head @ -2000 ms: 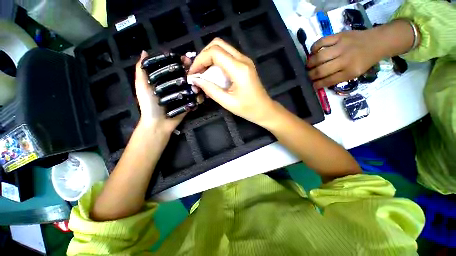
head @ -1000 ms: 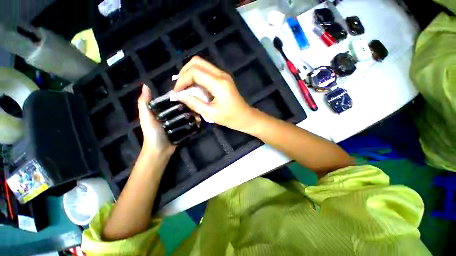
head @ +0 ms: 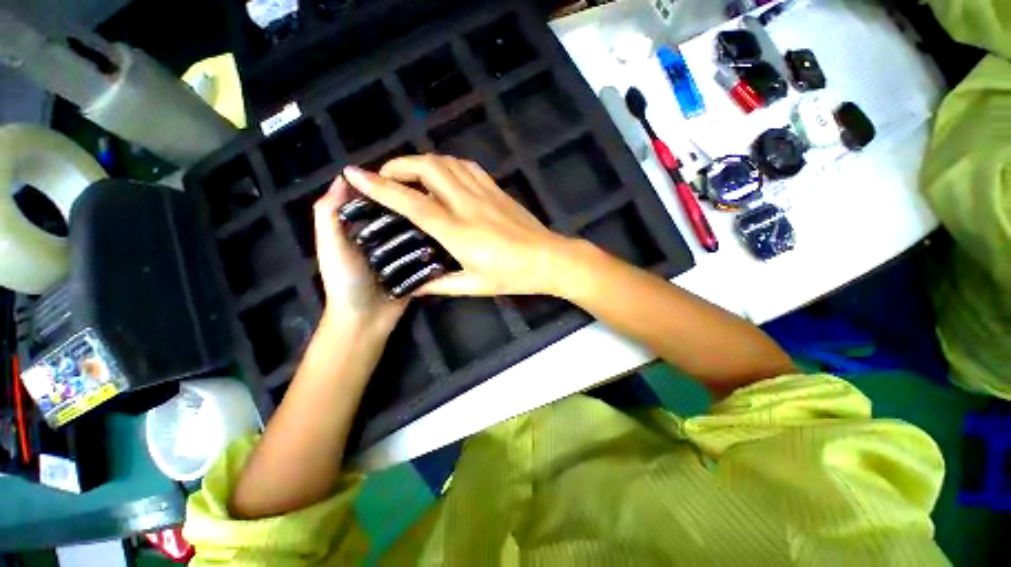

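Observation:
A stack of several black, glossy watch heads [head: 392, 250] with silver edges is held over the foam tray. My left hand [head: 353, 260] grips the stack from the left side. My right hand [head: 471, 227] lies over the top and right side of the stack, its fingers reaching the left fingertips; it touches the stack. The white wipe does not show; it may be hidden by the hand. The black foam compartment tray [head: 460, 388] lies below both hands, with a white label [head: 281, 119] at its far left.
Right of the tray lie a red-handled tool [head: 684, 199], a blue tube [head: 680, 83] and loose watch parts [head: 779, 152] on a white surface. At left are a black tape dispenser [head: 144, 288], a tape roll [head: 44, 205] and a white round container [head: 194, 426]. Another person's sleeve [head: 976, 222] is at right.
The other person's hand has left the loose parts. My right hand has gone from pinching a white wipe at the stack to lying over the stack. The view has shifted slightly.

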